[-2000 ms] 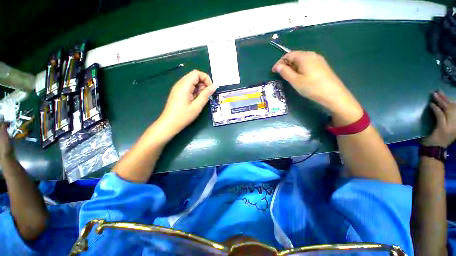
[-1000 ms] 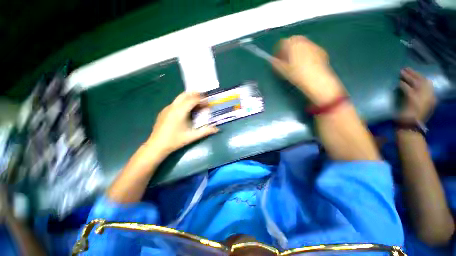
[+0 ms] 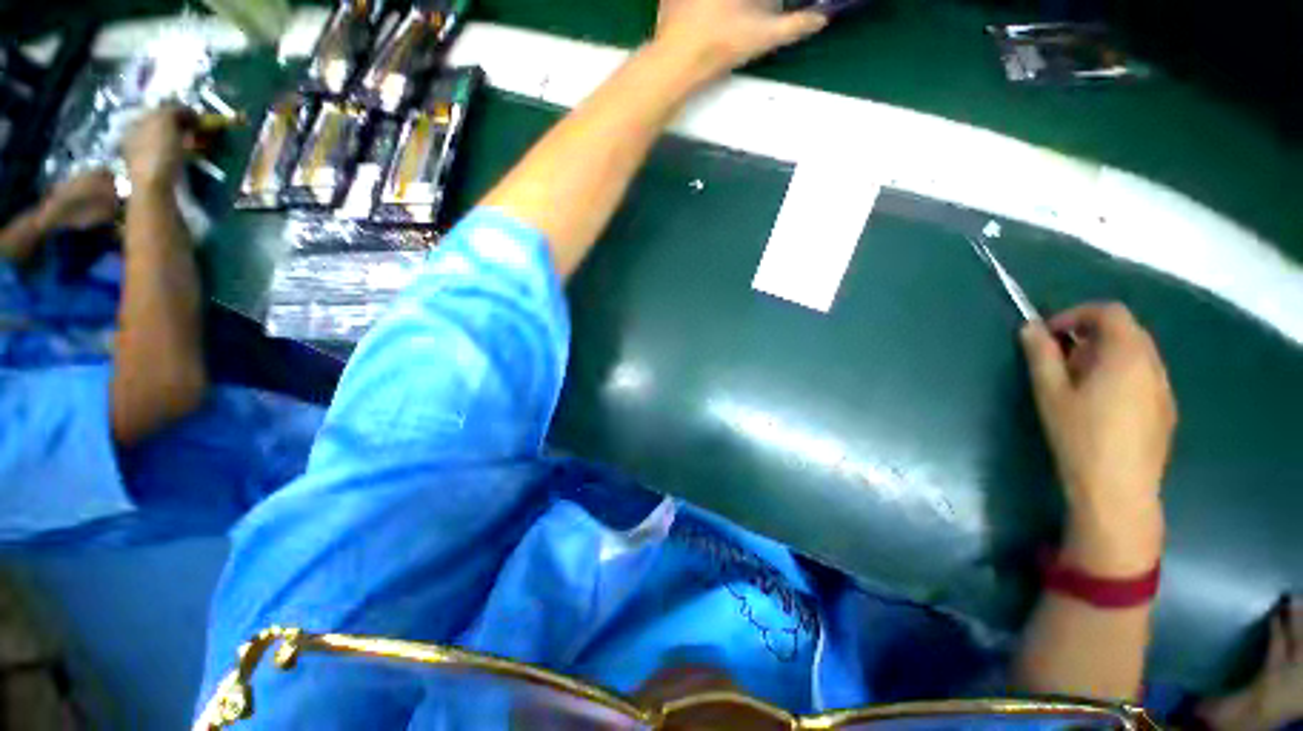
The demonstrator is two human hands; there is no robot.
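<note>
My left hand [image 3: 729,29] reaches beyond the white edge strip and is partly cut off by the top edge. A dark sliver shows at its fingertips; I cannot tell what it is or whether it is held. My right hand [image 3: 1107,393] holds silver tweezers [image 3: 1012,283], tips pointing up-left, above the green mat [image 3: 686,343]. A small white bit [image 3: 992,229] lies near the tips. A white card [image 3: 822,240] joins the white strip. No phone lies on the mat in front of me.
Several open phones [image 3: 423,154] are grouped at left beside a clear plastic bag [image 3: 322,297]. Another phone-like unit [image 3: 1065,54] lies beyond the white strip [image 3: 972,150]. A neighbour's arms [image 3: 155,286] work by loose white strips [image 3: 136,100]. Another person's hand [image 3: 1272,686] shows at lower right.
My left hand has left the phone's former place and stretched forward past the white strip. The phone is gone from the mat before me. The view has turned; my right hand keeps the tweezers.
</note>
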